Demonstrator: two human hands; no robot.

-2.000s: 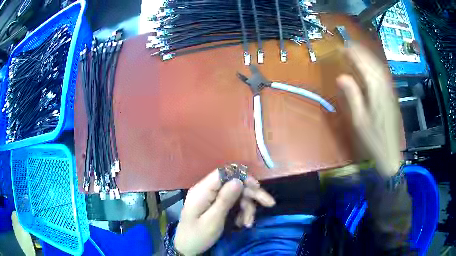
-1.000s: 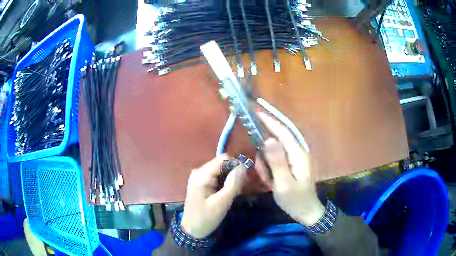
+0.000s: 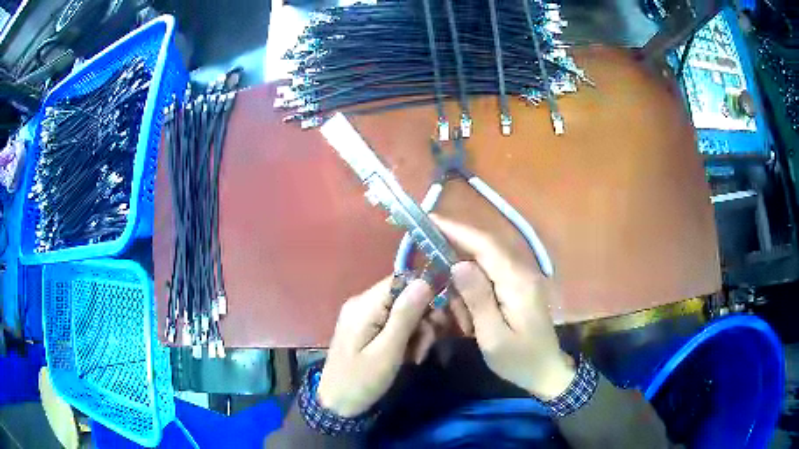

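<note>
My right hand (image 3: 512, 320) holds a narrow silver loading bar (image 3: 385, 188) by its lower end; the bar tilts up to the left over the board. My left hand (image 3: 372, 338) pinches small metal connectors at the bar's lower end, mostly hidden by the fingers. The two hands are close together. Pliers (image 3: 508, 213) with white-grey handles lie open on the reddish-brown board (image 3: 289, 219), behind the bar and my right hand.
A wide cable pile (image 3: 412, 61) lies crosswise at the back, several cables lengthwise over it. A cable bundle (image 3: 197, 219) lies left. A full blue basket (image 3: 158, 114), an empty lighter basket (image 3: 158, 351), a round blue bin (image 3: 762, 351) and a control panel (image 3: 740, 131) surround the board.
My right hand has come from the board's right side to the middle with the bar, then drawn it down to my left hand. The pliers have been shifted and turned.
</note>
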